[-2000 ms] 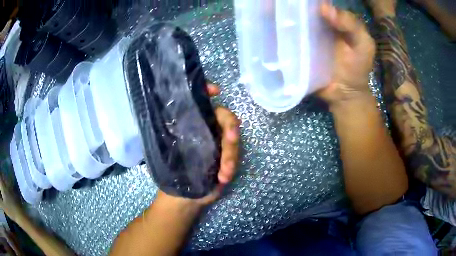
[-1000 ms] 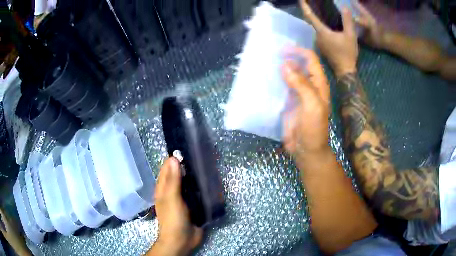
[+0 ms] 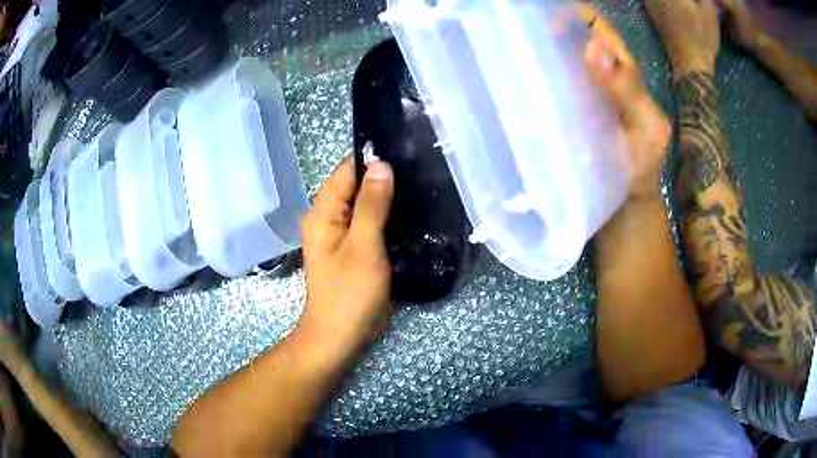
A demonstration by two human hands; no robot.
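My left hand (image 3: 345,241) grips a black base housing (image 3: 421,201) by its left edge, thumb on top beside a small white piece (image 3: 368,153). The shallow, glossy side of the housing faces up. My right hand (image 3: 627,116) holds a frosted translucent cover (image 3: 502,134) from its right side, its open side turned left, showing inner walls and small tabs along the edge. The cover overlaps the upper right part of the housing in view; I cannot tell if they touch. The fingers under the housing are hidden.
A leaning row of frosted covers (image 3: 228,179) stands at left on bubble wrap (image 3: 466,358). Stacked black housings (image 3: 107,67) stand at the upper left. Another person's tattooed arm (image 3: 717,206) is at right, with another arm (image 3: 775,54) at the upper right and one at the lower left (image 3: 54,402).
The housing has turned from showing its film-like, shiny side to its shallow side. The cover has turned its open side into view and moved close over the housing. The tattooed arm has shifted right.
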